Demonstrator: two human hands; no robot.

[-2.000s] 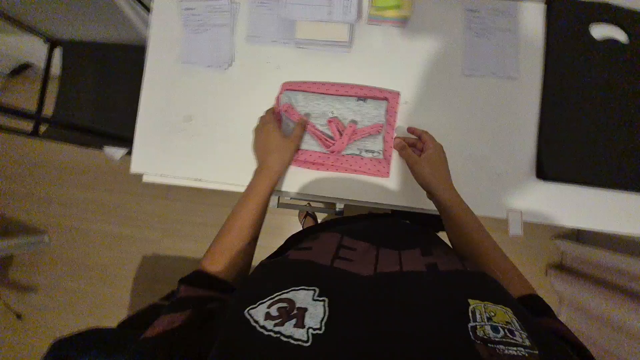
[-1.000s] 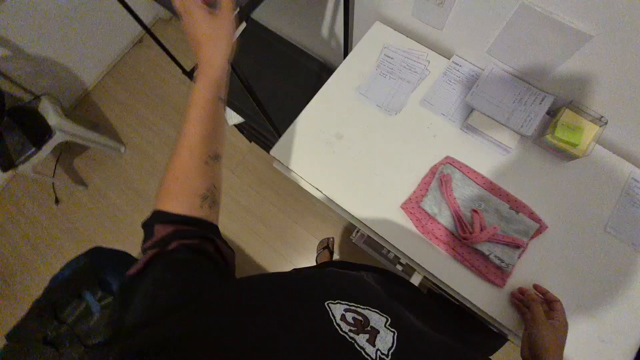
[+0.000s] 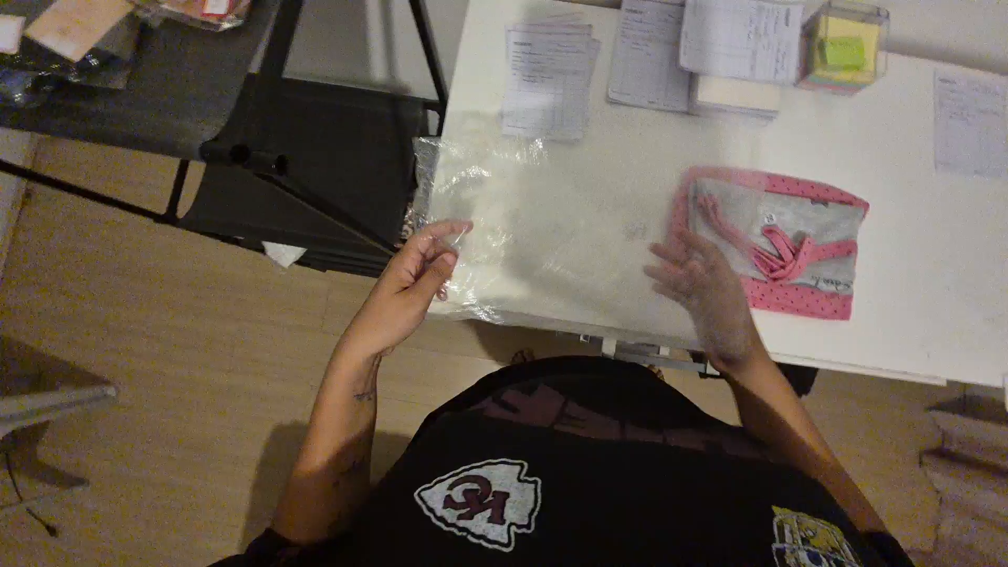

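Note:
A clear plastic bag (image 3: 543,228) lies flat over the white tabletop, its left end reaching past the table's edge. At that end is my left hand (image 3: 421,276), fingers curled and slightly apart; whether it pinches the film is not clear. My right hand (image 3: 697,287), blurred by motion, is spread over the bag's right side, in front of the folded garment. That folded garment (image 3: 799,303) is grey with a pink dotted border, and a pink dotted strap lies tangled on top of it.
Along the table's far side lie paper slips (image 3: 547,87), more papers (image 3: 740,39) and a clear box of coloured notes (image 3: 846,51). Another paper (image 3: 970,118) is at the right. Left of the table (image 3: 890,358) stands a black-framed fabric rack (image 3: 157,118) with packaged things on it.
The clear plastic bag now lies on the table left of the garment. My left hand has come back from its outstretched position to the table's edge. The view has shifted.

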